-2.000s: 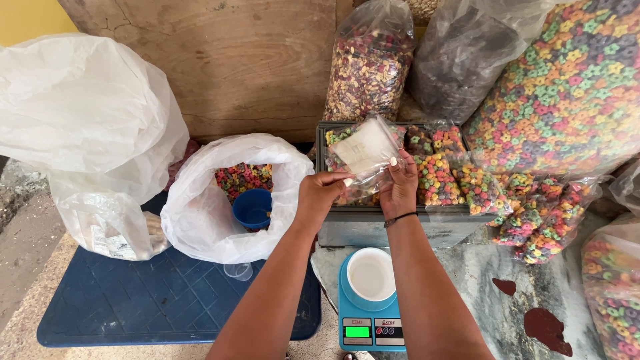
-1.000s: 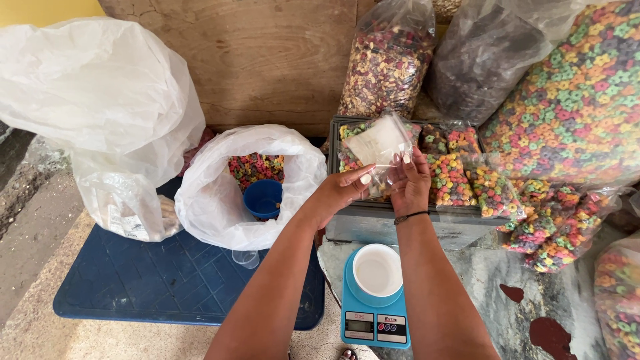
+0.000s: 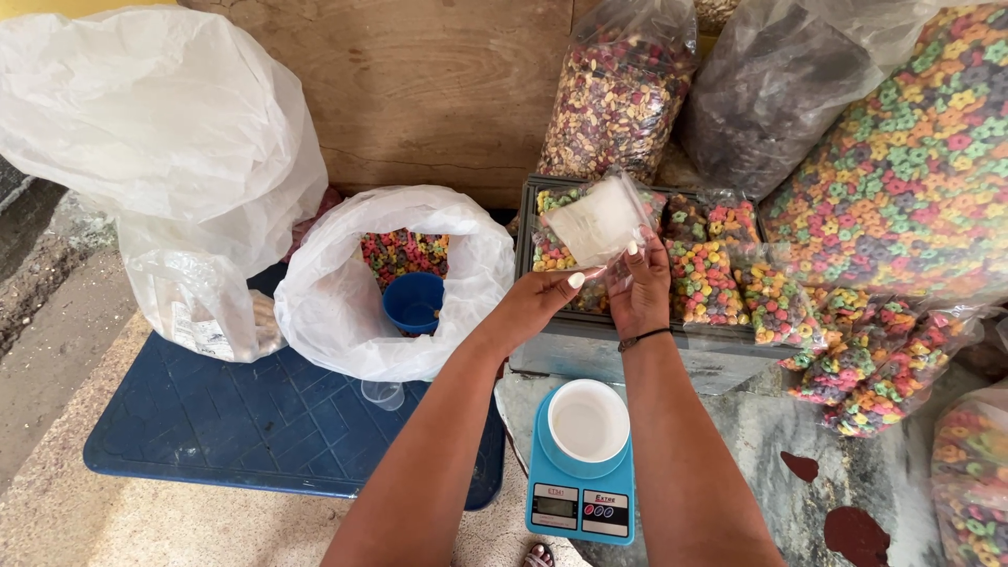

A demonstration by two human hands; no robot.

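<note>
My left hand (image 3: 543, 303) and my right hand (image 3: 642, 283) come together over a grey tray (image 3: 551, 327) of filled bags. Between them is thin clear plastic, pinched by the left thumb and fingers. A clear plastic bag with a pale, whitish content or stack (image 3: 602, 220) lies at the right fingers, above the tray. Below the hands, a white bowl (image 3: 589, 421) stands on a blue digital kitchen scale (image 3: 580, 500). To the left, an open white plastic sack (image 3: 339, 315) holds colourful cereal (image 3: 394, 252) and a blue cup (image 3: 413, 302).
Small bags of cereal (image 3: 705, 283) fill the tray, with others (image 3: 890, 362) to its right. Large sacks (image 3: 610, 102) stand behind. A blue plastic table (image 3: 260, 425) bears the open sack, a clear cup (image 3: 383, 394) and a big white bag (image 3: 157, 142). A plywood panel (image 3: 425, 87) rises behind.
The scale's display was lit green two seconds ago and is unlit now. The hands have stayed over the tray, with small shifts of the fingers on the plastic.
</note>
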